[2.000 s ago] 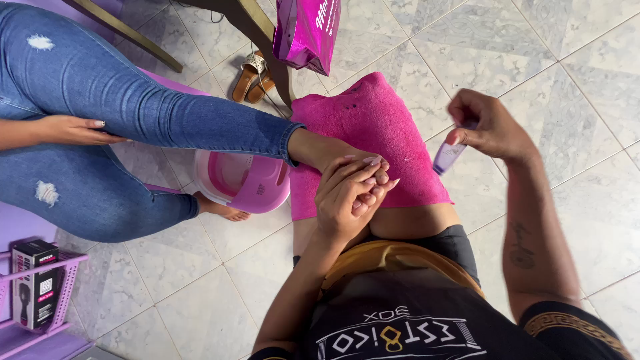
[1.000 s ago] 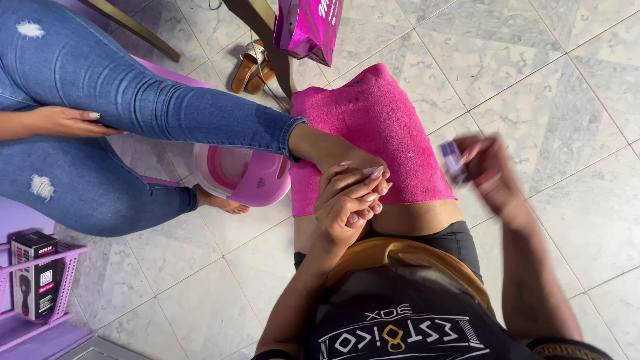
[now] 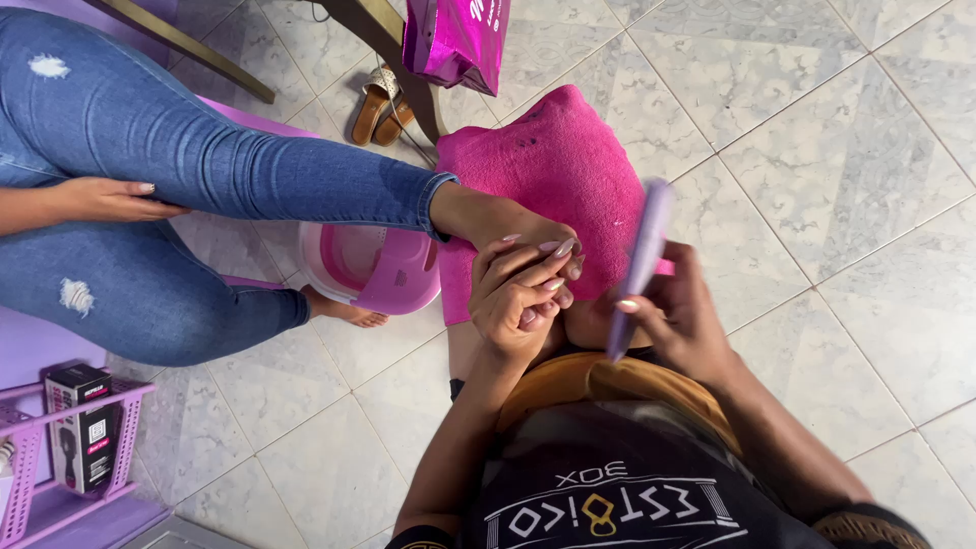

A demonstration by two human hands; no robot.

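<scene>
My left hand is closed around the toes of another person's bare foot, which rests over the pink towel on my lap. To the right of the foot, my right hand grips a long lilac tool, slightly blurred; it looks like a nail or foot file, held upright and apart from the toes. The other person's leg in ripped blue jeans stretches in from the left, and that person's hand lies on the jeans.
A pink and white foot basin stands on the tiled floor beside the person's other foot. Sandals, a wooden furniture leg and a shiny magenta bag are at the top. A boxed product sits in a pink rack at lower left.
My right hand with the lilac tool has come leftward, nearer the foot, and the tool's full length now shows. My left hand has stayed around the toes.
</scene>
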